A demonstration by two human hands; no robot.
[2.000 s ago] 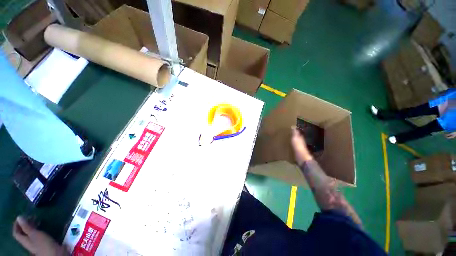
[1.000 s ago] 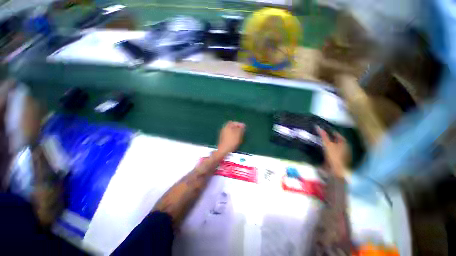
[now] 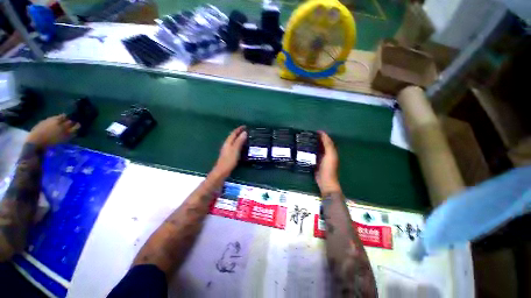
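A row of three black product boxes [image 3: 282, 146] with white labels stands side by side over the green conveyor belt [image 3: 192, 110]. My left hand [image 3: 233, 150] presses on the row's left end. My right hand [image 3: 328, 160] presses on its right end. The row is held between my two palms. Whether its underside touches the belt cannot be told. The white packing table [image 3: 174, 189], with red stickers and pen scribbles, lies under my forearms.
More black boxes [image 3: 133, 126] lie on the belt at left, where another person's hand [image 3: 53, 130] touches one. A blue printed sheet [image 3: 75, 198] covers the table's left end. A yellow fan [image 3: 319, 42] stands opposite. A cardboard tube [image 3: 429, 142] and a pale blue strip [image 3: 483, 206] are at right.
The view has swung from the floor carton to the belt. My left hand, earlier apart from the boxes, is now on the row's left end. The row sits nearer the view's middle.
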